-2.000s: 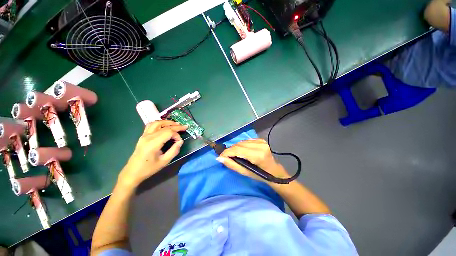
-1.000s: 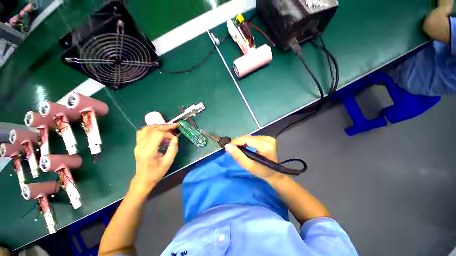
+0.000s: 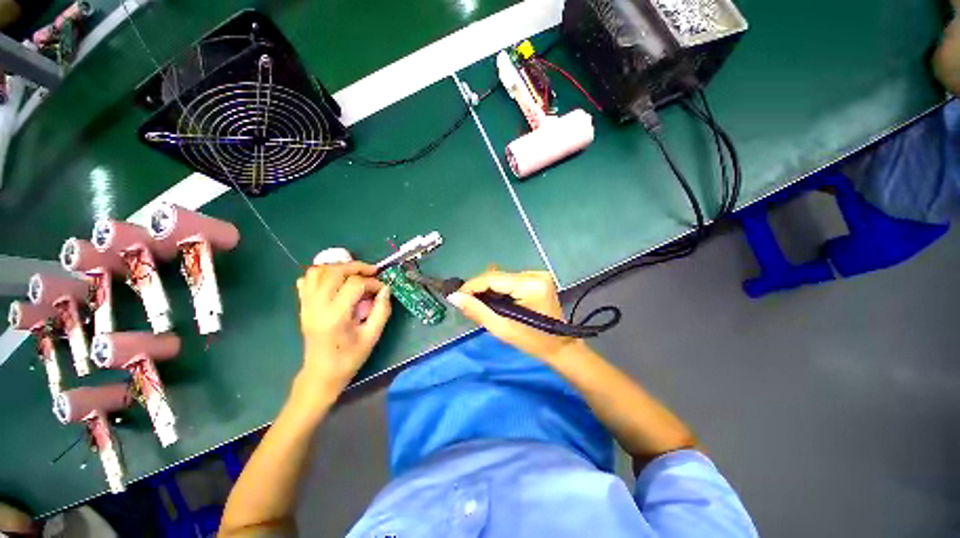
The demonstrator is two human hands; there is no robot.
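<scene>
My left hand holds a pink handheld unit, whose pale barrel end shows above the fingers and whose white handle shell sticks out to the right. A green circuit board lies beside the handle, just right of my left fingertips. My right hand holds a soldering iron by its black handle. Its tip is at the upper right edge of the board, near the wires; exact contact cannot be told. Thin solder wire runs from the fan to my left hand.
A fume fan stands at the upper left. Several waiting units lie at the left. A separate unit lies beside the black soldering station, whose cables hang over the bench edge. A blue stool and another person's sleeve are at right.
The whole view has shifted, so the bench items appear lower and further right. The iron's tip has moved from the board's near end up along its right edge, towards the wires.
</scene>
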